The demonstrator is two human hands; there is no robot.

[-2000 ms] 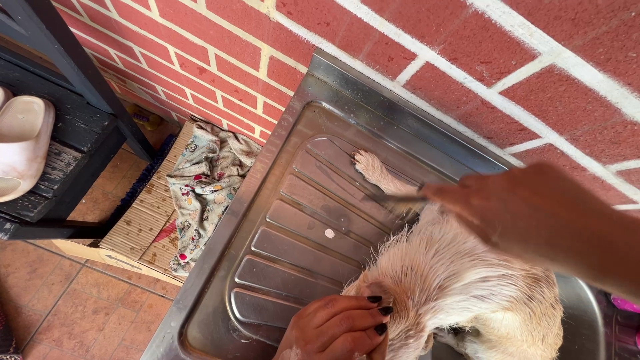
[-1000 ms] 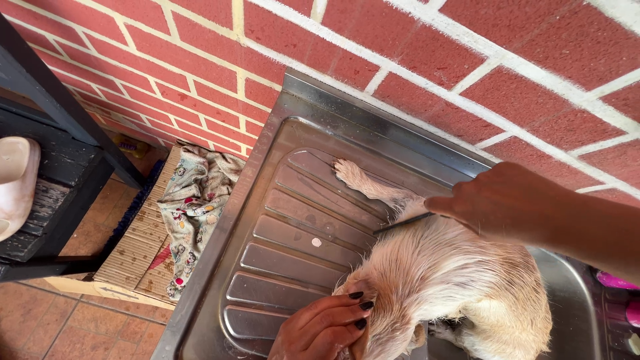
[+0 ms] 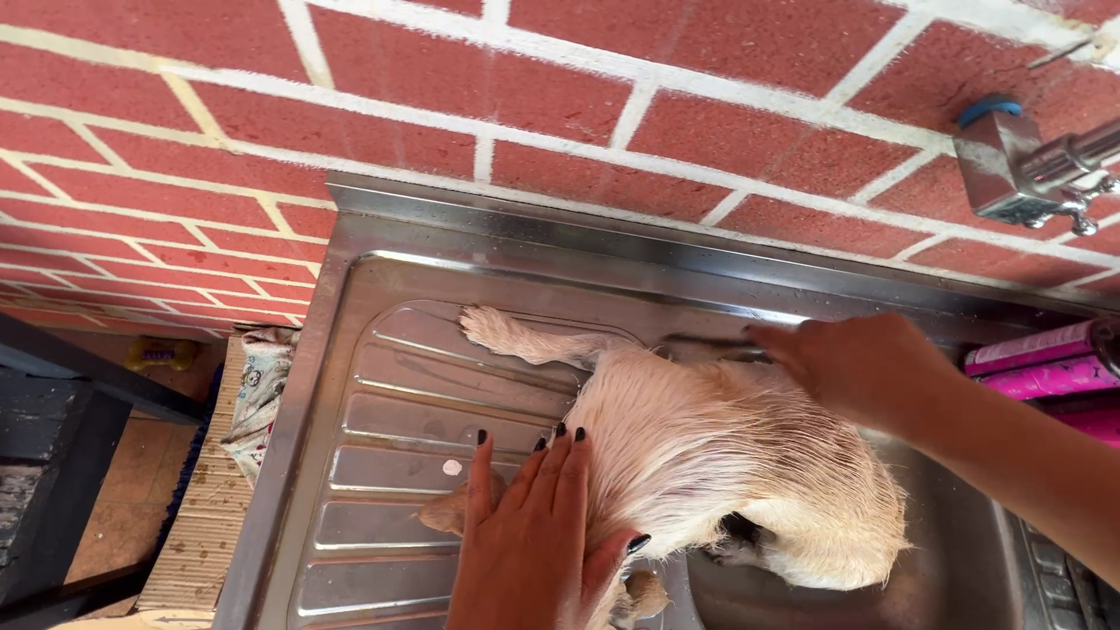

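A small dog with wet, light tan fur (image 3: 700, 446) lies across the ribbed drainboard of a stainless steel sink (image 3: 385, 429), its hindquarters over the basin. My left hand (image 3: 534, 525) rests flat, fingers spread, on the dog's head and neck; an ear shows beside it. In my right hand (image 3: 849, 367) is a thin dark tool (image 3: 713, 343), blurred, at the far side of the dog's body; its kind cannot be told. One paw (image 3: 490, 328) stretches out over the drainboard.
A red brick wall (image 3: 560, 114) runs behind the sink, with a metal tap (image 3: 1015, 175) at upper right. Pink cans (image 3: 1050, 359) stand at the right edge. Cardboard (image 3: 206, 516) with a patterned cloth (image 3: 261, 385) lies left of the sink, near a dark wooden rack (image 3: 52, 437).
The view has swung right and up. My right hand has moved with the tool along the dog's body, away from the outstretched leg. My left hand's fingers are now spread wider on the dog.
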